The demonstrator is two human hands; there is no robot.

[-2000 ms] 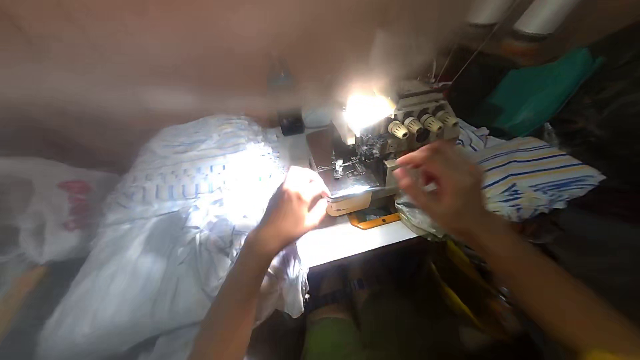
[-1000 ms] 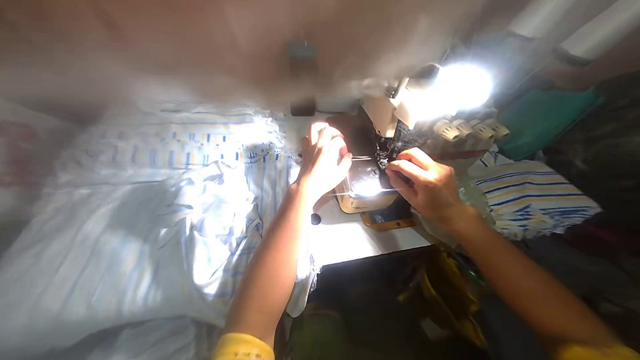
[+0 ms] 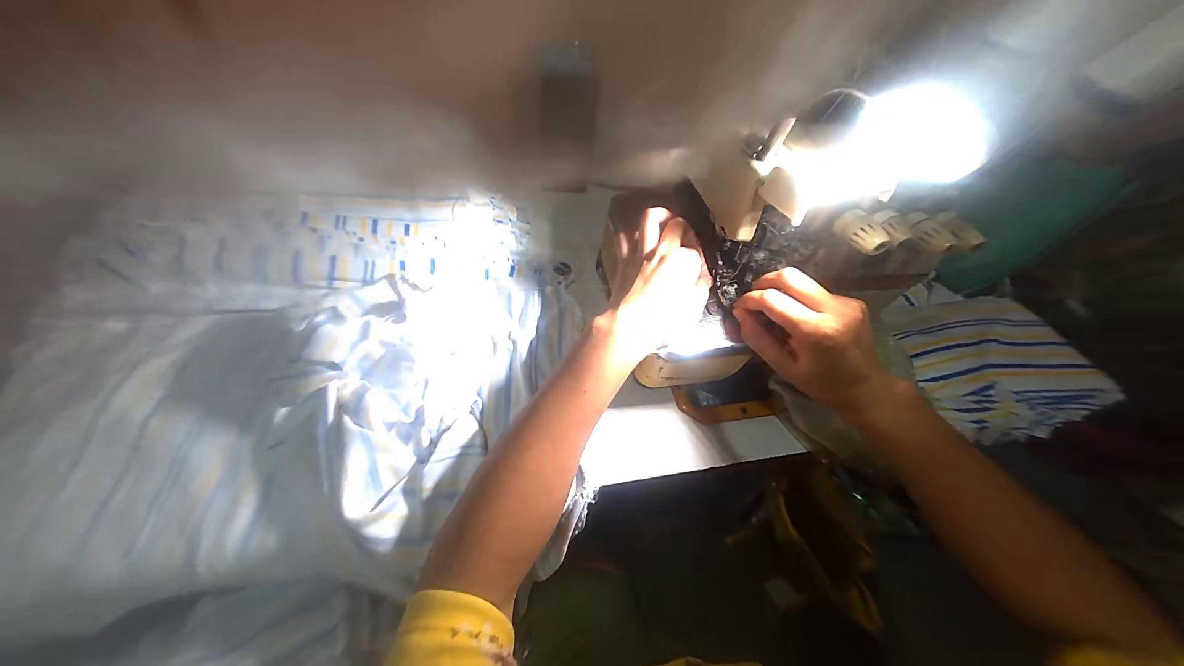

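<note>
Both hands are at the looper and needle area of an overlock sewing machine [image 3: 740, 264], lit by its bright lamp. My left hand [image 3: 664, 277] is on the left of the needle area, its fingers bent; whether they hold something does not show. Close to the right of the needle area is my right hand [image 3: 809, 328], thumb and fingertips pinched together; any thread between them is too small to tell. Left of my left forearm lies a large heap of white fabric [image 3: 277, 407] with blue and yellow marks.
Cream tension dials [image 3: 865, 231] line the machine's right side. A striped cloth [image 3: 1008, 361] lies at the right, near a green cloth [image 3: 1027, 217]. An orange-edged object [image 3: 731, 407] rests on the white table [image 3: 657, 444] near its front edge.
Since two seconds ago, my right hand has come in to the needle area, and my left hand has moved up beside it. Part of the machine near the lamp now stands at a different angle.
</note>
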